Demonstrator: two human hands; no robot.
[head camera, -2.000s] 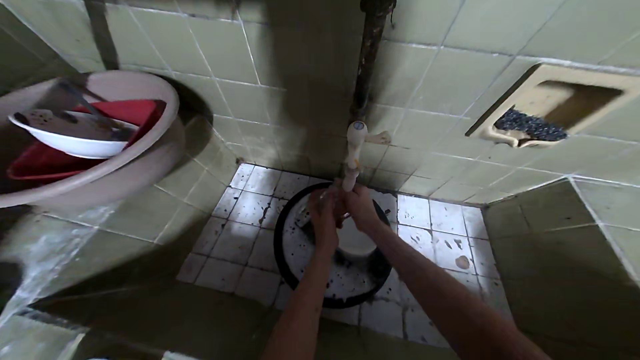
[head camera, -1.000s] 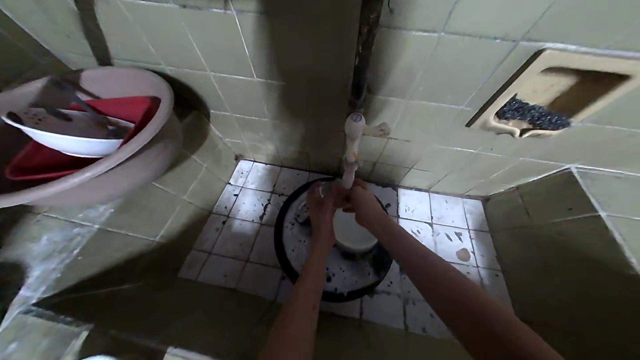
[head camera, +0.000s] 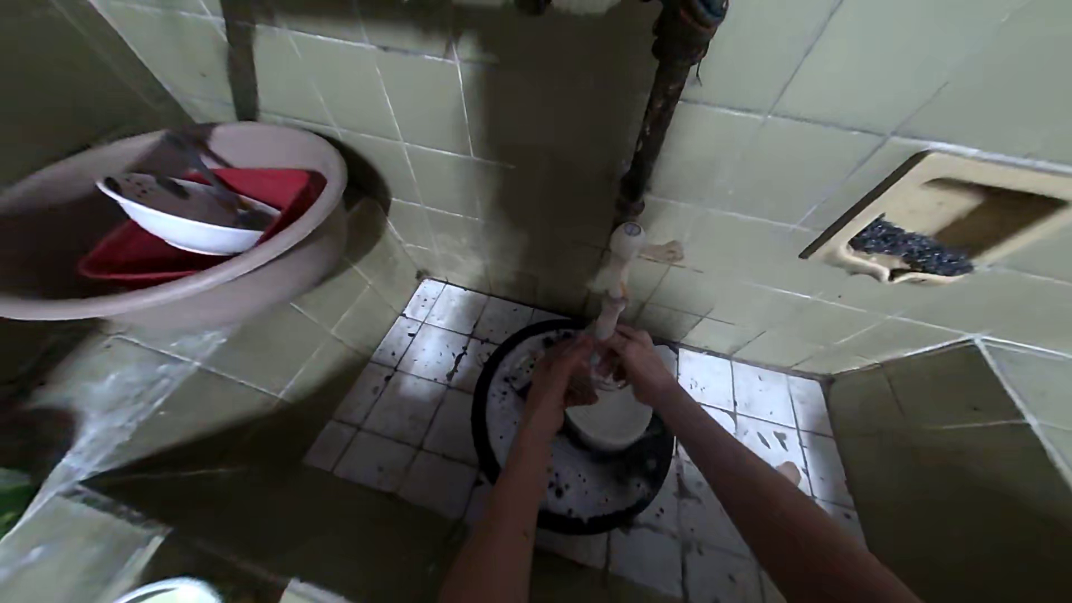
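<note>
Both my hands meet just under the outlet of a pale plastic tap (head camera: 618, 264), fixed to a dark, rusty pipe (head camera: 660, 117) on the tiled wall. My left hand (head camera: 565, 368) and my right hand (head camera: 634, 356) have bent fingers around what looks like a small clear item, too blurred to name; the fingers partly hide it. Below them a white round bowl or container (head camera: 610, 423) stands in a wide dark-rimmed basin (head camera: 578, 523) with dark specks on its pale inside. The basin rests on the white tiled floor.
At the left, a large pinkish plastic tub (head camera: 327, 180) holds a red tray (head camera: 126, 255), a white colander (head camera: 188, 230) and utensils. A cream wall soap holder (head camera: 925, 180) with a dark scouring pad (head camera: 909, 249) is at the right. Low tiled walls border the floor.
Both hands stay together under the tap, with small shifts of the fingers. The tub, basin and soap holder have not moved.
</note>
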